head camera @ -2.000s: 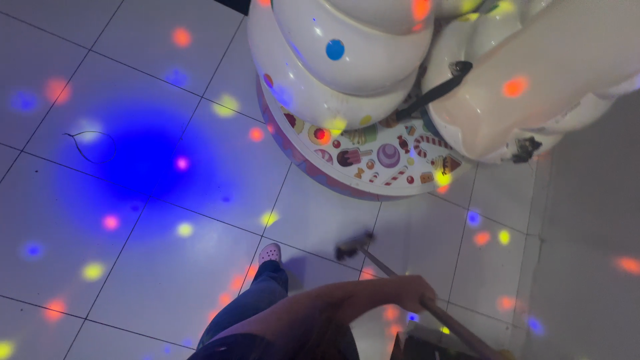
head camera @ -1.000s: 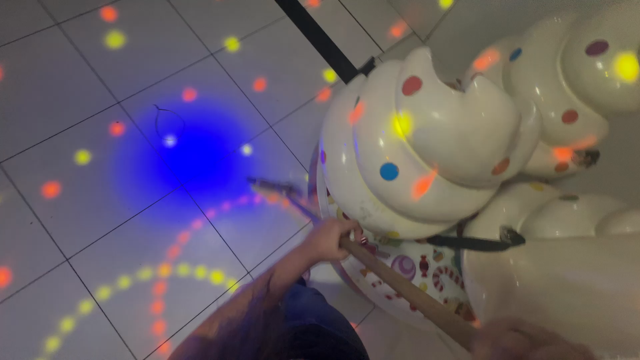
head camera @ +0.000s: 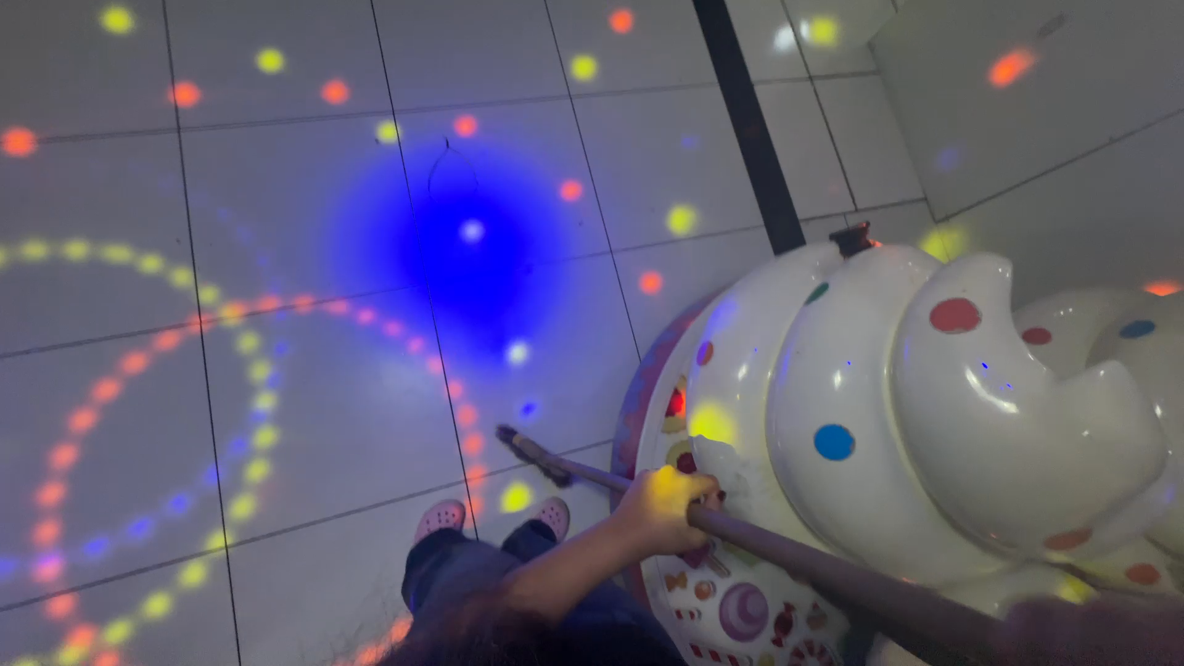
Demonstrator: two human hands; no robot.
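Note:
A long-handled broom point(head camera: 814, 546) runs from the lower right toward the middle of the view, its dark bristle head point(head camera: 535, 455) low over or on the tiled floor. My left hand point(head camera: 668, 511) is closed around the handle, partway along it. At the bottom right edge, a blurred, dark shape on the upper handle appears to be my right hand point(head camera: 1064, 631); its fingers cannot be made out. Just beyond the handle stands a large glossy white swirled figure point(head camera: 832, 388) with coloured dots, on a round base point(head camera: 675, 592) printed with sweets.
Grey floor tiles point(head camera: 305, 185) carry coloured light spots and a blue glow. A thin looped strand point(head camera: 448, 148) lies on them. A black strip point(head camera: 749, 120) meets the figure's far side. A pale wall or panel point(head camera: 1045, 120) is at upper right. My feet in pink clogs point(head camera: 439, 520) are near the base.
The view has turned strongly, and the white figure now fills the right side. The broom head is now nearer my feet than one second ago. My left hand still holds the handle.

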